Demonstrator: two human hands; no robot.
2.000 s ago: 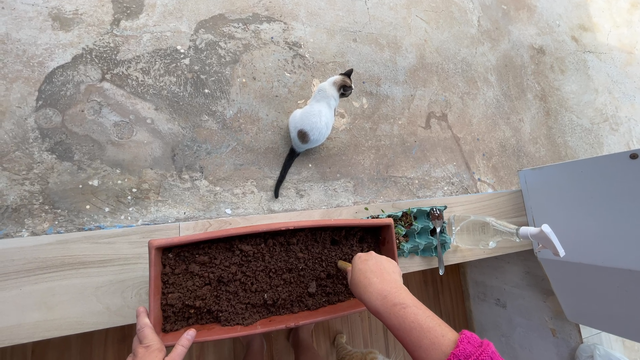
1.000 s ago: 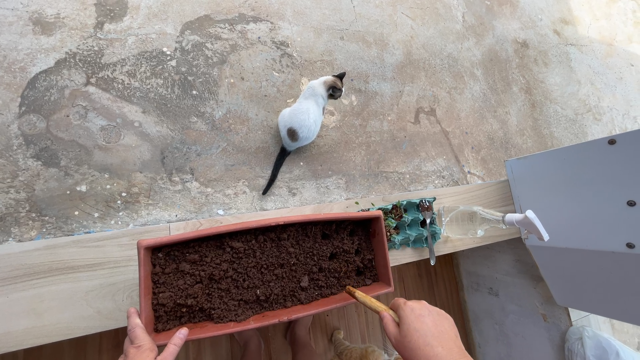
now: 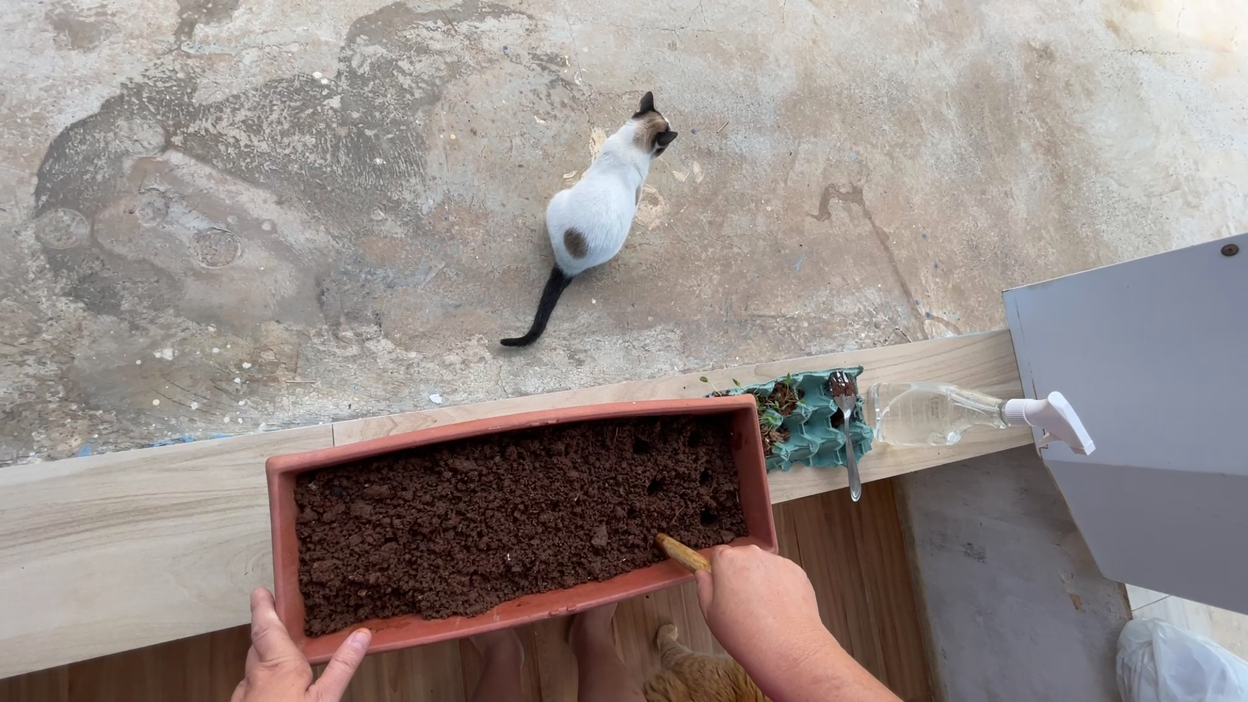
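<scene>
A rectangular terracotta-coloured planter [image 3: 522, 413] full of dark soil [image 3: 468, 526] rests on the wood-look ledge. Several small holes show in the soil at its right end. My left hand [image 3: 292, 653] holds the planter's lower left corner, thumb on the rim. In my right hand [image 3: 759, 595] is a wooden stick [image 3: 682, 553], its tip at the soil near the lower right rim. Just right of the planter lies a green egg carton [image 3: 817, 429] with small seedlings [image 3: 780, 398], and a metal fork [image 3: 848, 439] with soil on it lies across the carton.
A clear spray bottle [image 3: 931, 414] lies on the ledge [image 3: 127, 546], beside a grey panel [image 3: 1141, 390]. A white cat with a dark tail [image 3: 597, 210] sits on the concrete floor beyond. An orange cat [image 3: 707, 678] is below by the person's legs, and a white plastic bag [image 3: 1175, 663] at lower right.
My right hand has moved from over the soil at the planter's right end to its near rim, and more of the stick shows. The white cat has turned its head. My left hand stays at the corner.
</scene>
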